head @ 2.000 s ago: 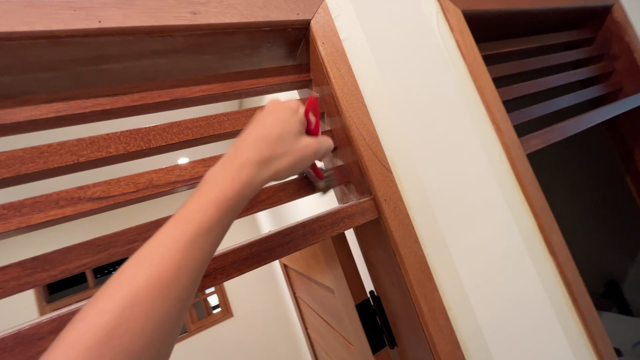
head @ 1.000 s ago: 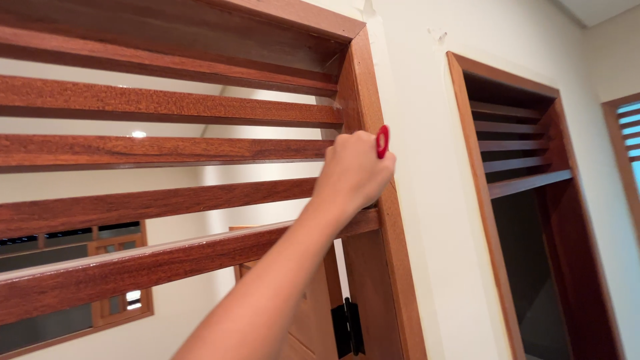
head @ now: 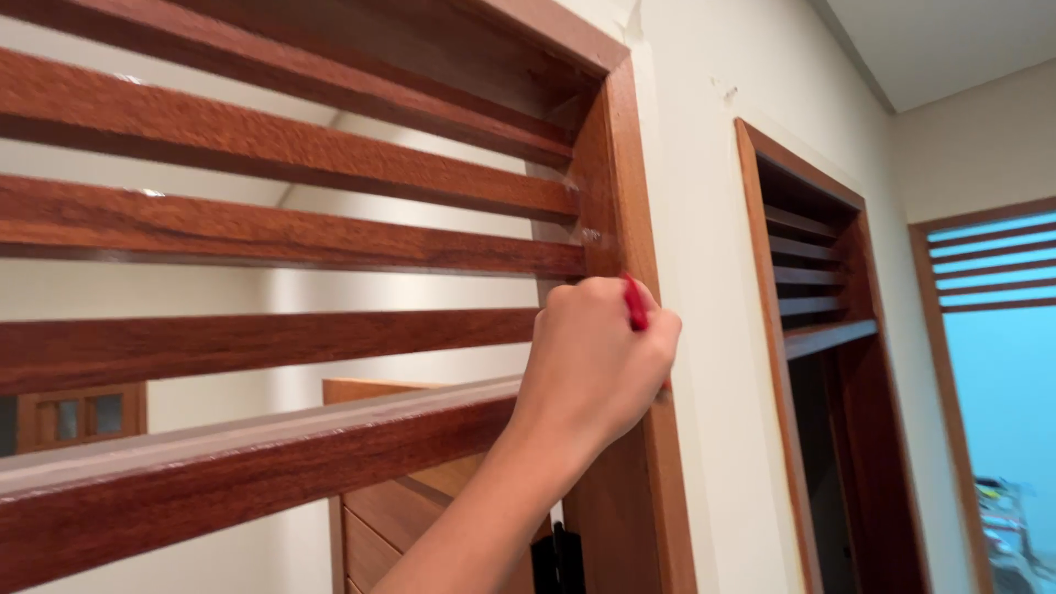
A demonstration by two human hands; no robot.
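My right hand is closed around a tool with a red handle; the handle's end shows between the fingers, and a small part of the tool shows below the hand. The tool's working end is mostly hidden. The hand is at the right-side jamb of a wooden door frame, near the ends of the lower slats. Glossy reddish-brown wooden slats run across the opening above the door, and a thicker crossbar lies below them. Wet-looking shiny spots show on the slats and jamb. My left hand is out of view.
A wooden door with a black hinge stands below the crossbar. Off-white wall separates this frame from a second slatted door frame. Farther right, another slatted doorway opens on a blue-lit room with items inside.
My right hand has stayed at the jamb with the red-handled tool, which showed more of its length beside the hand two seconds ago. The view has turned right and levelled.
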